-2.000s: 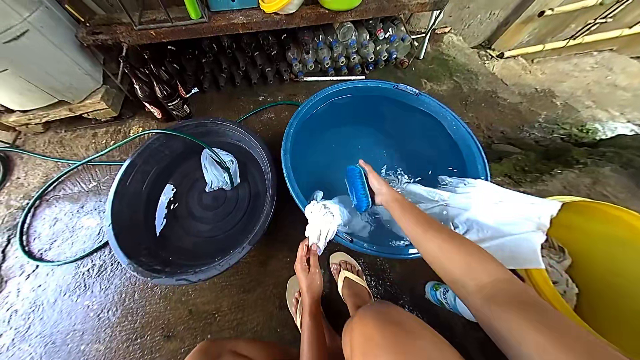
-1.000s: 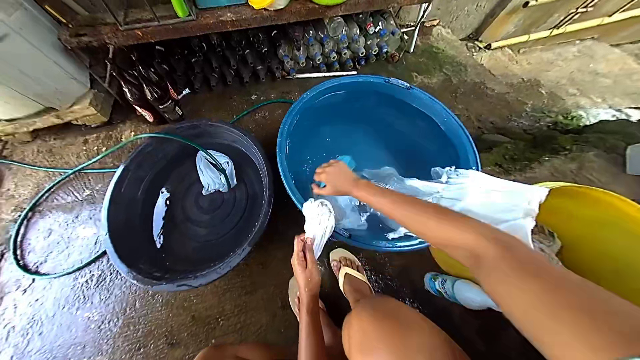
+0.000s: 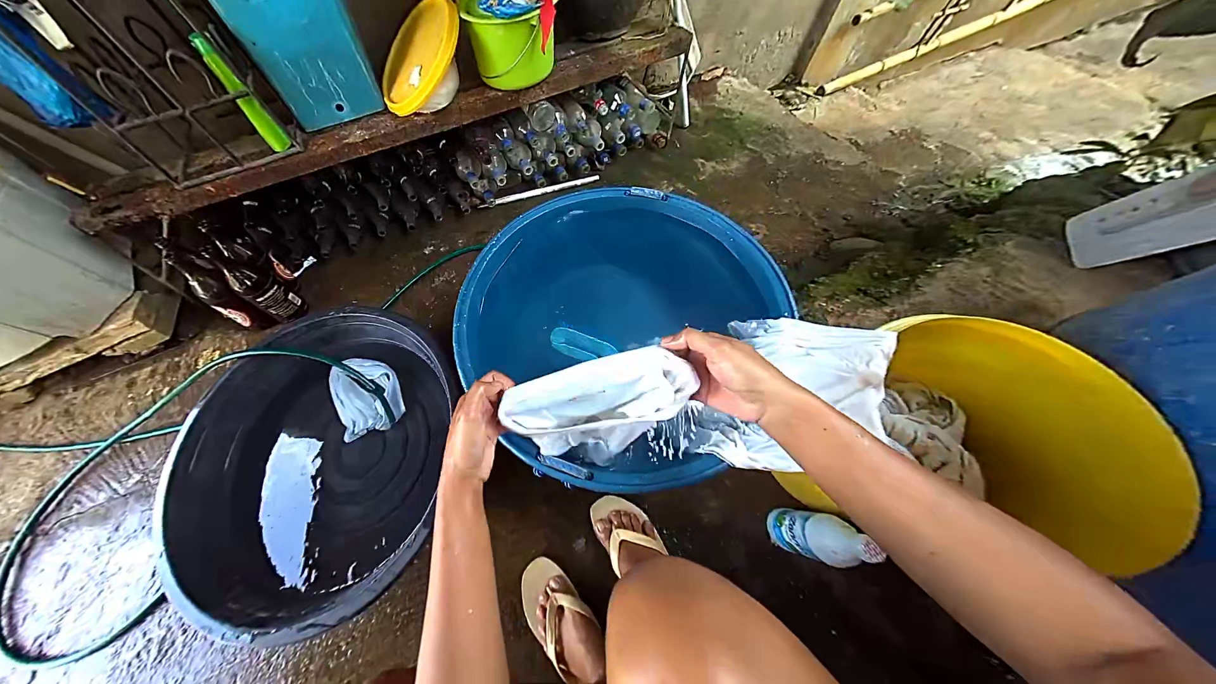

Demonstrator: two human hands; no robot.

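Note:
A wet white cloth garment [image 3: 608, 389] is stretched between my two hands above the near edge of a round blue tub [image 3: 622, 275] of water. My left hand [image 3: 478, 427] grips its left end, and my right hand [image 3: 724, 372] grips the other end. Water drips below the cloth near my right hand. More white fabric [image 3: 822, 380] hangs across the tub's right rim toward a yellow tub [image 3: 1054, 437], where a patterned cloth [image 3: 936, 432] lies. The blue scrubbing brush [image 3: 581, 343] is in the blue tub, left of centre, in neither hand.
A black tub [image 3: 366, 513] on the left holds water and a pale cloth [image 3: 365, 399], with a green hose [image 3: 123, 432] over its rim. A white plastic bottle [image 3: 825, 537] lies near my feet. Behind stand a rusty bench [image 3: 608, 66] and many bottles [image 3: 541, 138].
My right hand has let go of the blue brush and now grips the white cloth. Both hands have raised and spread the cloth, which was bunched in my left hand.

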